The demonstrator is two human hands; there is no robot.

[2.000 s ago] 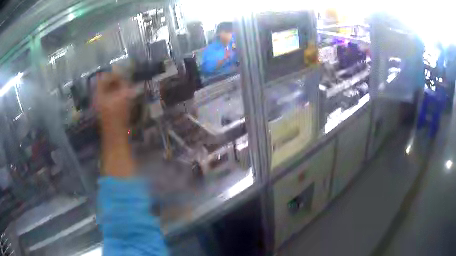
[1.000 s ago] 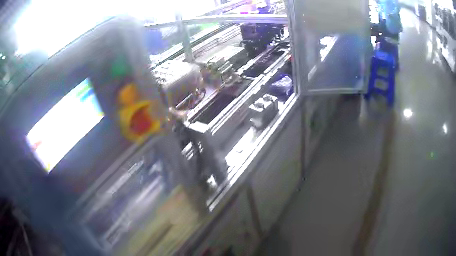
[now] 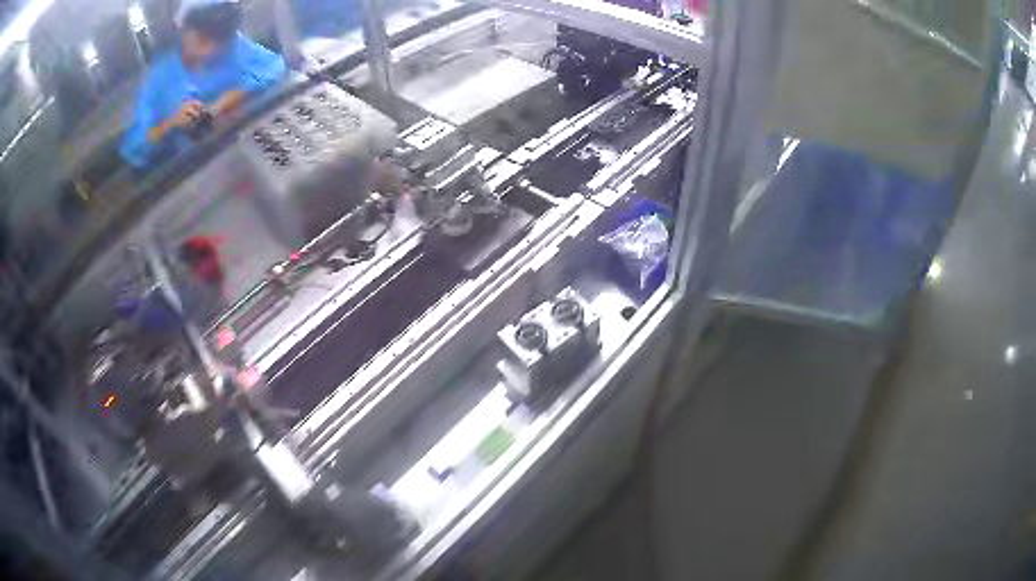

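Neither of my hands is in the picture. A silvery fixture with two round rings side by side stands on the base plate near the machine's front edge. Behind it, long bright conveyor rails run diagonally from lower left to upper right. A dark conveyor belt lies between the rails. A blue parts box holding pale, shiny contents sits right of the fixture, against the frame post.
A machine frame post stands right of the opening, beside a clear panel. A blurred metal unit crosses the rails at lower left. A parts tray lies behind the rails. A person in blue is beyond.
The view has moved past the control panel and closer to the rails and fixture. My raised hand, seen two seconds ago, is out of view. The blue stool has left the picture.
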